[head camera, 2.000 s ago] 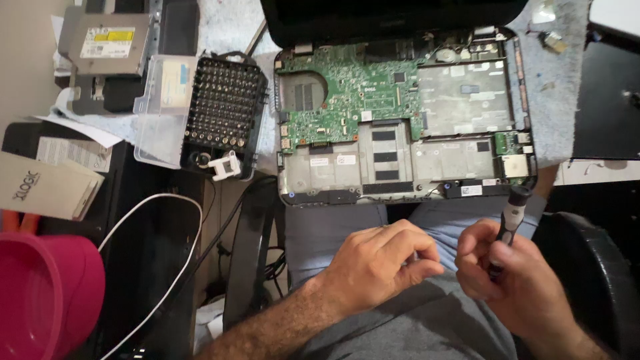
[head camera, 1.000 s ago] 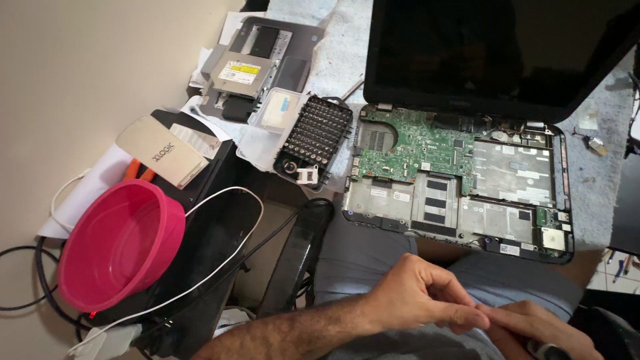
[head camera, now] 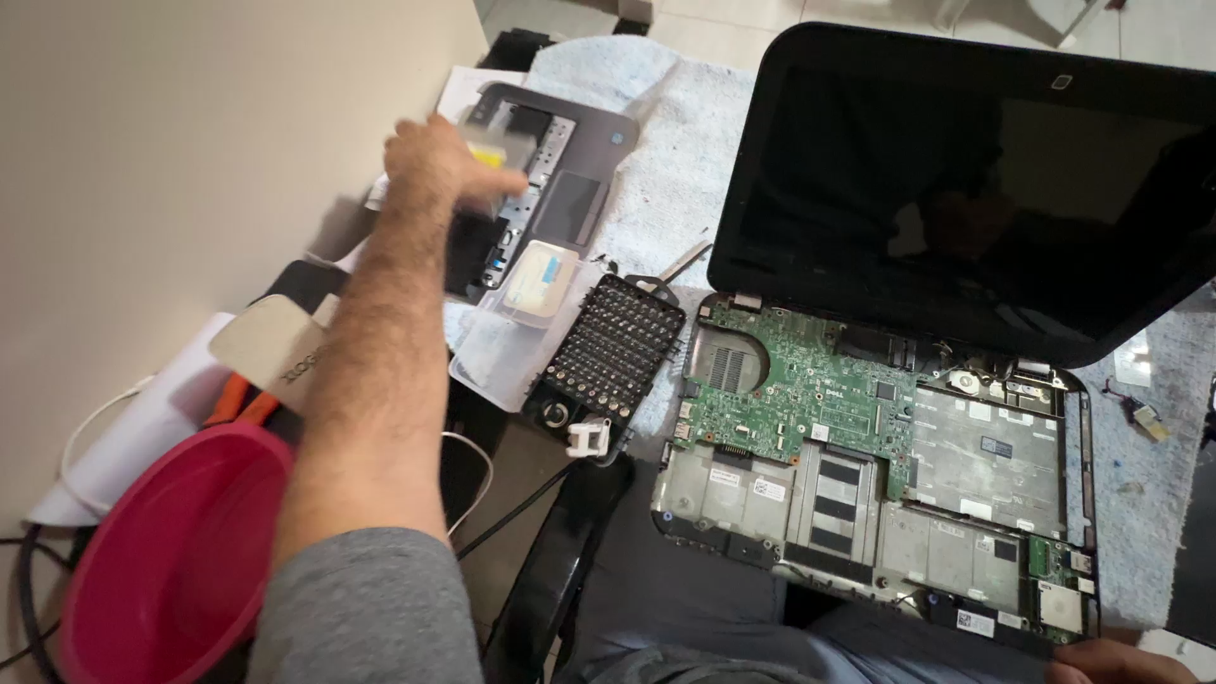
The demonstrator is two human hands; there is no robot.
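Note:
My left hand (head camera: 446, 171) reaches out at the upper left and grips a motion-blurred optical drive (head camera: 508, 152) with a yellow patch, over an upturned laptop palm rest (head camera: 608, 138). My right hand (head camera: 1107, 660) is cut off by the lower right edge, beside the front corner of the opened laptop base; what it holds, if anything, is hidden. The base shows a green Dell motherboard (head camera: 817, 380) and bare metal bays (head camera: 993, 456), with its dark screen (head camera: 950, 190) raised behind. Between the palm rest and base lies a black case of screwdriver bits (head camera: 622, 342).
A pink plastic bowl (head camera: 180, 560) and a pale box (head camera: 271, 347) are at the left, near the wall. A clear plastic lid (head camera: 503, 351) adjoins the bit case. A light blue cloth (head camera: 655, 180) covers the work surface. A small cabled part (head camera: 1145, 418) lies at the right.
My hands were close together in front of the laptop; my left has moved out to the optical drive and taken hold of it. My right is now by the laptop's front corner. The view has shifted.

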